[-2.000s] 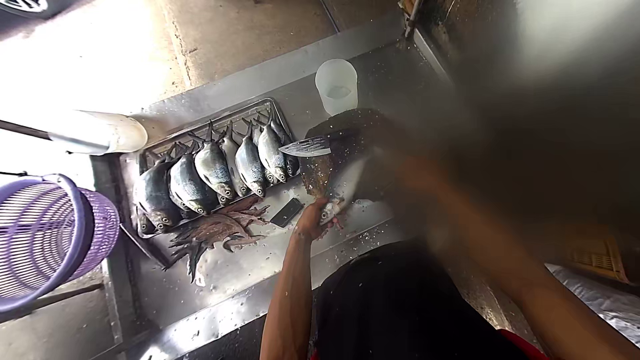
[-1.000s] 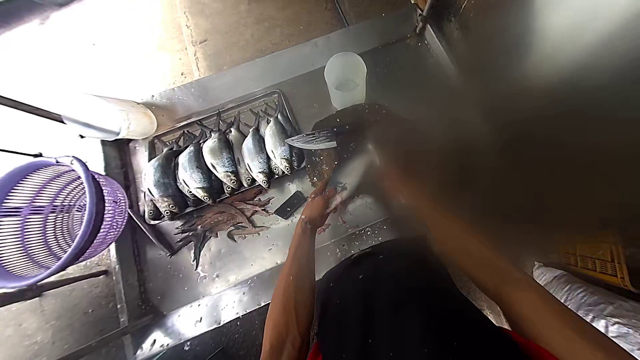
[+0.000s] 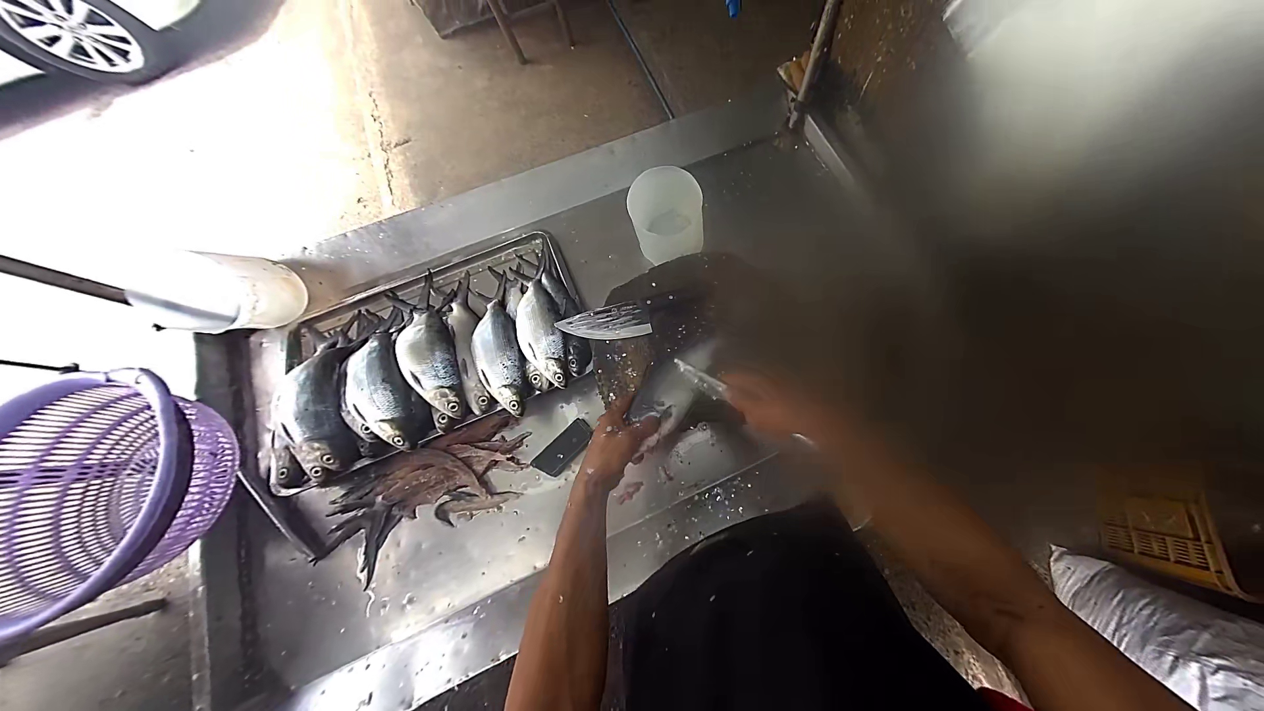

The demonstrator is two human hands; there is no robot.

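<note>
My left hand point(image 3: 617, 444) grips the head end of a silvery fish point(image 3: 676, 395) that lies on a dark chopping board point(image 3: 620, 370). Over the fish's body, my right hand point(image 3: 765, 400) is closed around a tool with a light metal end point(image 3: 699, 377); blur hides what kind it is. A knife point(image 3: 607, 321) with scales stuck to its blade rests across the far part of the board. Left of the board, several whole fish point(image 3: 428, 360) lie side by side in a metal tray point(image 3: 568, 272). Fish trimmings point(image 3: 425, 484) are heaped in front of the tray.
Beside my left hand lies a flat black block point(image 3: 561, 447). A translucent plastic container point(image 3: 666, 212) stands behind the board on the metal table point(image 3: 464, 583). Purple plastic baskets point(image 3: 163, 474) and a white bucket point(image 3: 267, 293) are at the left. Dark blur covers much of the right side.
My left hand stays on the fish. The metal end of the tool in my right hand shows now, where the earlier frames show only blur.
</note>
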